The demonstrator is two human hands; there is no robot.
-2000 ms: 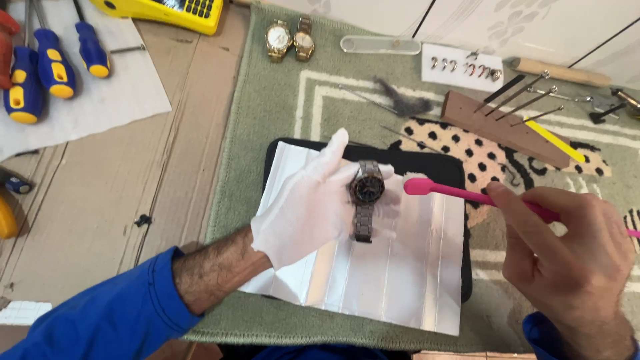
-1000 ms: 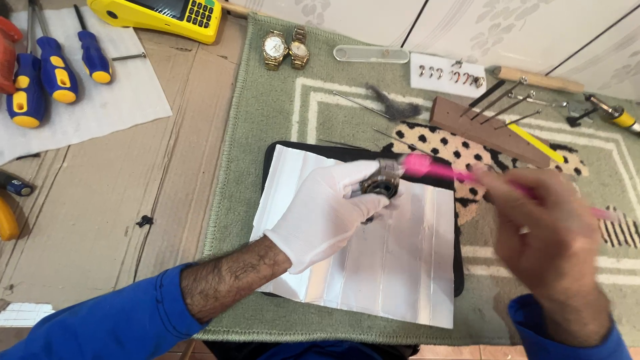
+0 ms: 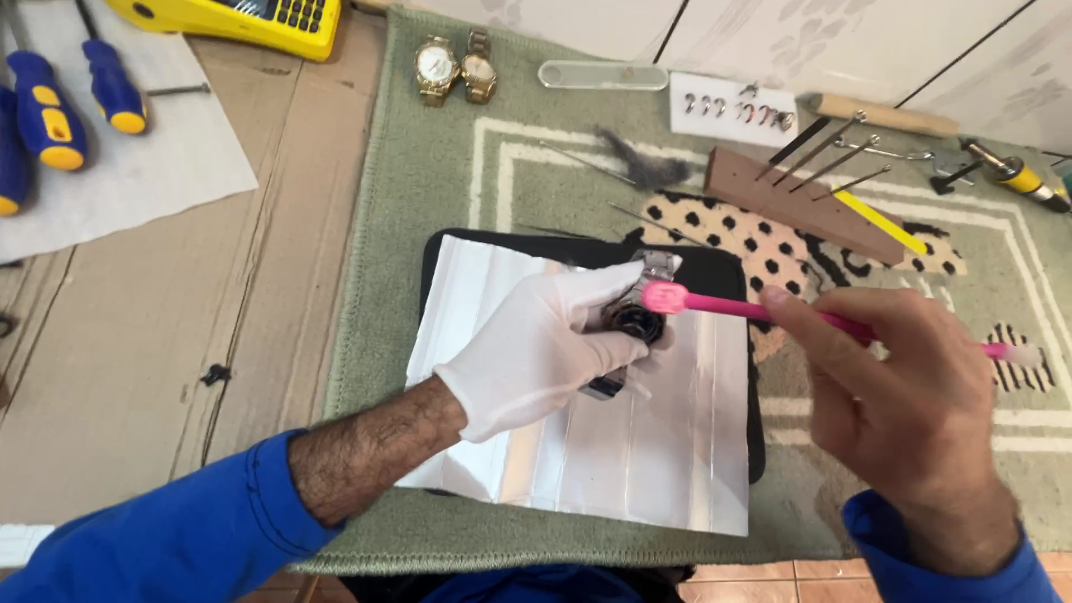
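Observation:
My left hand [image 3: 544, 343], in a white glove, grips a metal wristwatch [image 3: 635, 322] with a dark dial, thumb and fingers around its case. One part of its link bracelet rises above the hand, and another shows below the fingers. Bare, my right hand [image 3: 904, 385] holds a pink double-ended brush [image 3: 729, 306] by its handle. The brush's near head is at the bracelet beside the case; its bristles are hidden, so contact is not certain. Beneath the hands a creased white sheet [image 3: 586, 469] lies on a black pad [image 3: 754, 444].
Two gold-coloured watches [image 3: 436, 67] lie at the back of the green rug [image 3: 419, 184]. Behind the pad are a brown wooden block [image 3: 804, 205] holding thin tools, a card of small metal parts [image 3: 733, 105] and a clear case [image 3: 603, 75]. Screwdrivers [image 3: 50, 109] lie at left.
The watch lay with its dial up on the open gloved palm; now the gloved fingers are closed around it and it is tilted. The brush has come across to the bracelet.

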